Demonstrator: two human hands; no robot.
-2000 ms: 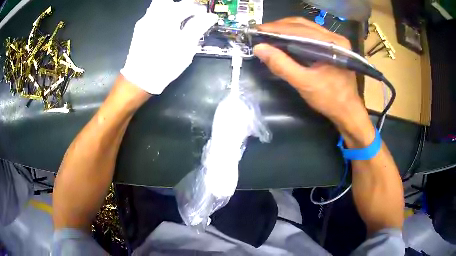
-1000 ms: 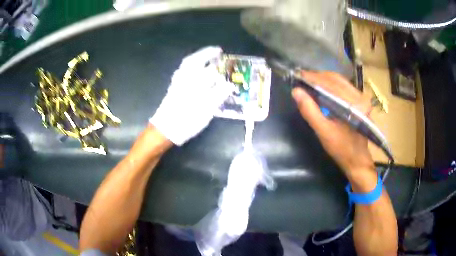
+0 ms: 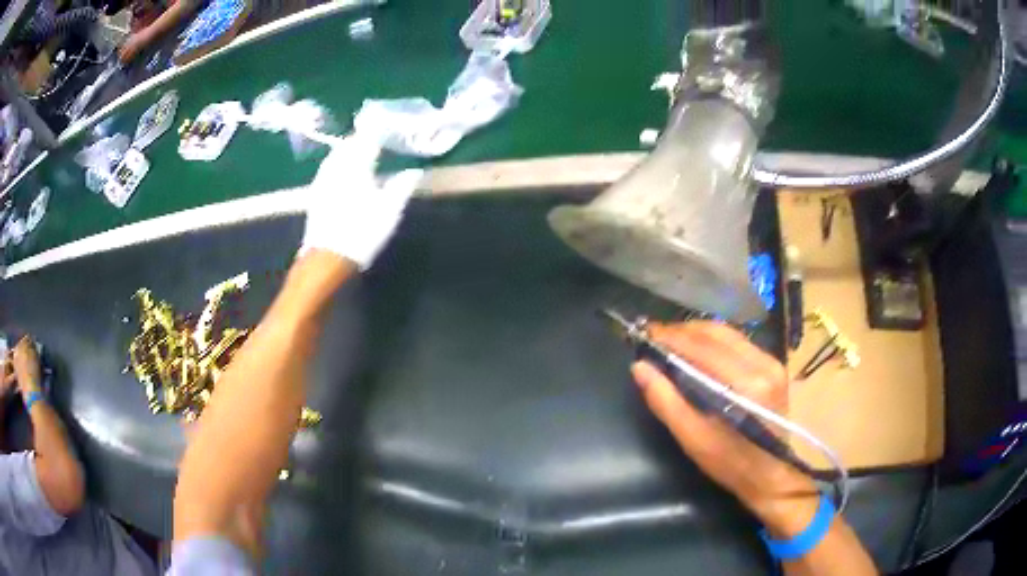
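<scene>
My left hand (image 3: 358, 208), in a white glove, reaches over the belt's pale edge rail. Its fingertips overlap the near end of a clear-bagged white cord (image 3: 434, 122); its thumb stands apart, and I cannot tell whether it grips the bag. That cord leads to a white housing (image 3: 507, 20) on the green belt, cut off by the top edge. My bare right hand (image 3: 721, 394), with a blue wrist strap (image 3: 802, 529), holds the soldering iron (image 3: 721, 407) above the dark bench, tip to the upper left.
Brass contact strips (image 3: 180, 354) lie heaped at left, partly behind my left forearm. A cloudy fume hood (image 3: 687, 214) hangs above my right hand. A cardboard tray (image 3: 873, 422) stands at right. More bagged housings (image 3: 211, 131) lie on the belt (image 3: 597, 113). Another person's arm (image 3: 51, 444) shows at left.
The housing and bagged cord are gone from the bench in front of me. My left hand has moved forward to the belt. The view has shifted forward; my right hand still holds the iron.
</scene>
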